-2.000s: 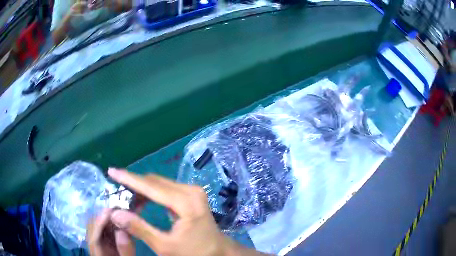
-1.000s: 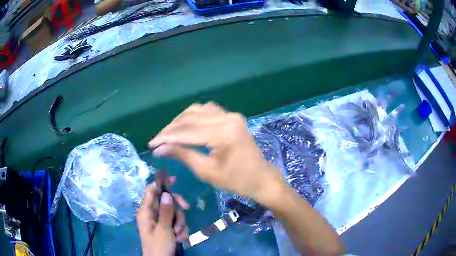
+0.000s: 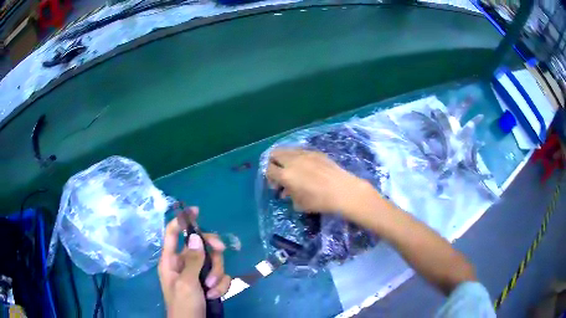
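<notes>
My left hand point(image 3: 189, 267) is at the lower centre, its fingers closed around a black curved part point(image 3: 200, 258) that stands roughly upright and runs out at the bottom edge. My right hand point(image 3: 310, 180) is over the near side of the open clear bag of black parts point(image 3: 357, 146), fingertips bent down at its left side. Whether the fingers hold a part cannot be told. A shiny metal band point(image 3: 264, 268) lies on the bench between my left hand and the bag, near another black part point(image 3: 287, 244).
A round whitish clear bag point(image 3: 112, 214) sits left of my left hand. A blue tray point(image 3: 37, 248) and black cables are at lower left. A joined piece point(image 3: 38, 140) lies on the green belt point(image 3: 248, 93). Grey-silver strips point(image 3: 437, 136) lie on the white sheet point(image 3: 372, 279) at right.
My right hand has moved from above my left hand to the bag of black parts on the right. My left hand still holds the black part. The view has shifted slightly.
</notes>
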